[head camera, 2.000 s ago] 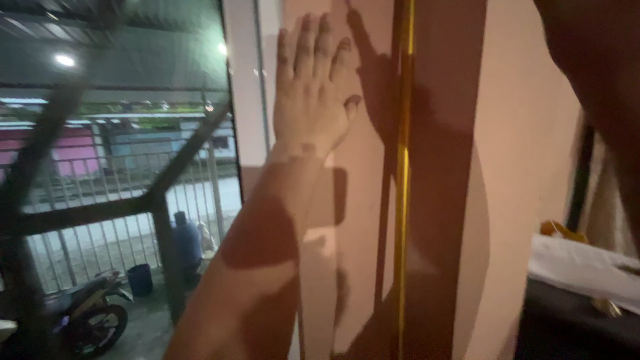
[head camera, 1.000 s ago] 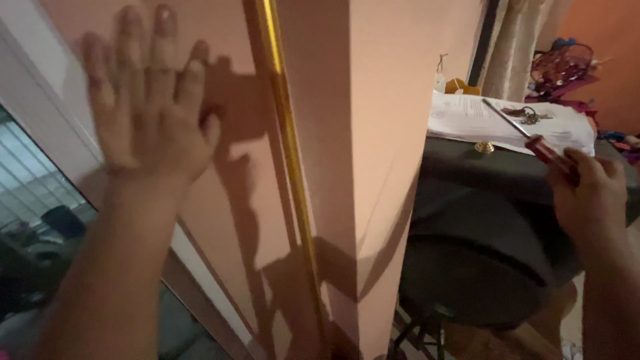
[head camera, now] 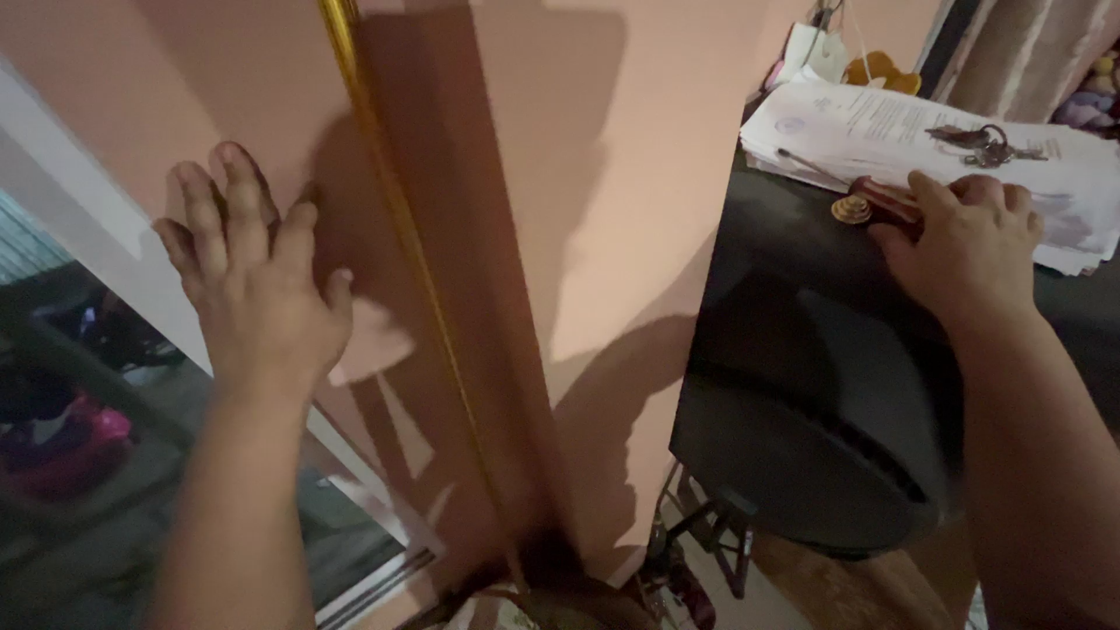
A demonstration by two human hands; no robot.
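Note:
My left hand [head camera: 262, 271] rests with spread fingers on the pink wall [head camera: 569, 175], between the white window frame [head camera: 140, 210] and a gold-coloured strip [head camera: 411, 245] running down the wall. At the right, my right hand [head camera: 971, 227] is on a screwdriver [head camera: 888, 199] with a reddish handle; its shaft points left over a stack of printed papers [head camera: 840, 114]. Whether the tool is lifted or lying there I cannot tell. Beside its handle a small round gold-coloured item [head camera: 851, 209] sits at the edge of the black surface. A bunch of keys [head camera: 993, 147] lies on the papers.
Black fabric or covering [head camera: 787, 376] hangs below the papers, with dark metal legs [head camera: 731, 542] underneath. A curtain [head camera: 997, 61] and a yellow flower-shaped object [head camera: 882, 73] are behind the papers. Window glass [head camera: 79, 350] is at the left.
The view has swung right and down. My right hand, holding the screwdriver up near the papers a second ago, is now lower over the papers' front edge. My left hand stays at the wall.

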